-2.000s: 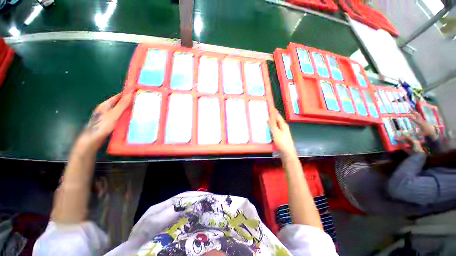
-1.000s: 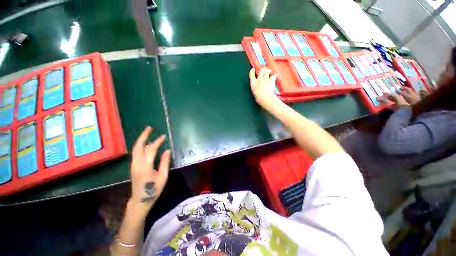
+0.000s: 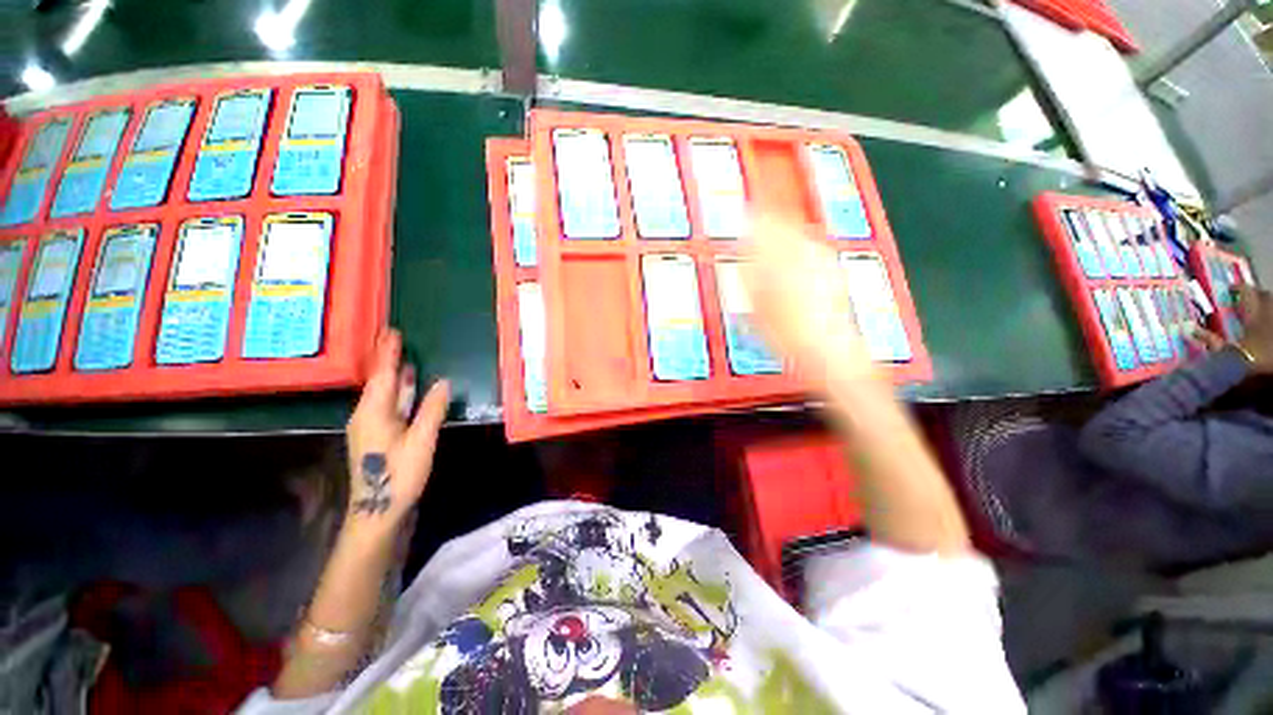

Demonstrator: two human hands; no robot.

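A red slotted tray (image 3: 593, 335) lies in front of me on top of another red tray, which sticks out at its left. It holds several keypad phones (image 3: 676, 319) face up, with one empty recess at the back and one at the front left. My right hand (image 3: 803, 286) is blurred over the tray's right half and hides part of it; whether it holds a phone cannot be told. My left hand (image 3: 394, 444) is empty, fingers apart, at the bench edge near the corner of the left tray stack (image 3: 366, 238), which is full of phones.
Another red tray (image 3: 1103, 266) of phones lies to the right on the green bench (image 3: 970, 286), beside a person's sleeve (image 3: 1166, 440) and hands. A red bin (image 3: 803, 489) with dark pieces is below the bench edge. A metal post (image 3: 515, 49) stands behind the trays.
The two overlapping trays have come left, in front of me, away from the right-hand tray. My right hand has moved from their left edge to over the top tray. My left hand is still empty.
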